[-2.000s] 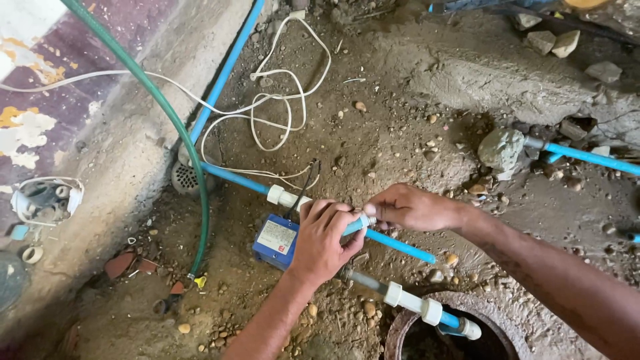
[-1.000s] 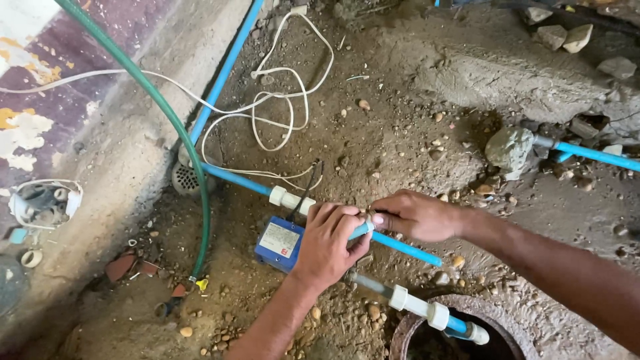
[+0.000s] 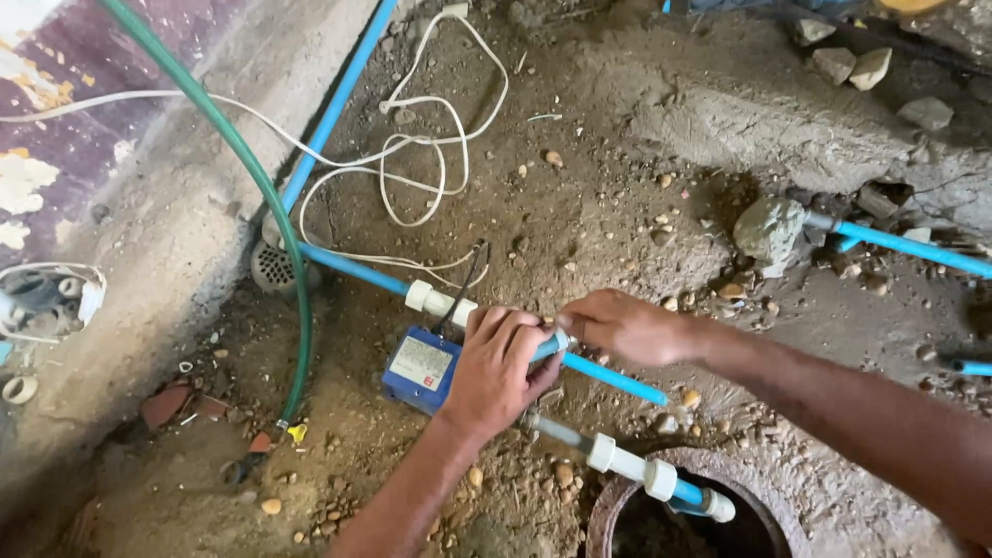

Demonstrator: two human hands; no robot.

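My left hand (image 3: pixel 500 364) is closed around a short blue pipe piece (image 3: pixel 549 346) beside a blue electrical box (image 3: pixel 421 368) that bears a printed label. At the right end of that piece are the fingertips of my right hand (image 3: pixel 620 325), touching its pale rim; what they pinch is too small to tell. A longer blue PVC pipe (image 3: pixel 616 378) runs out beyond the hands, lower right. Up and left of my left hand, a white pipe union (image 3: pixel 440 302) joins another blue pipe (image 3: pixel 353 270). A black cable (image 3: pixel 465 288) rises from behind the box.
A round pit rim (image 3: pixel 601 515) lies below, with white pipe fittings (image 3: pixel 632 465) reaching over it. A green hose (image 3: pixel 256 170) curves down at left. White cord (image 3: pixel 442 143) lies looped on the dirt. A stone (image 3: pixel 767 229) sits against a pipe at right.
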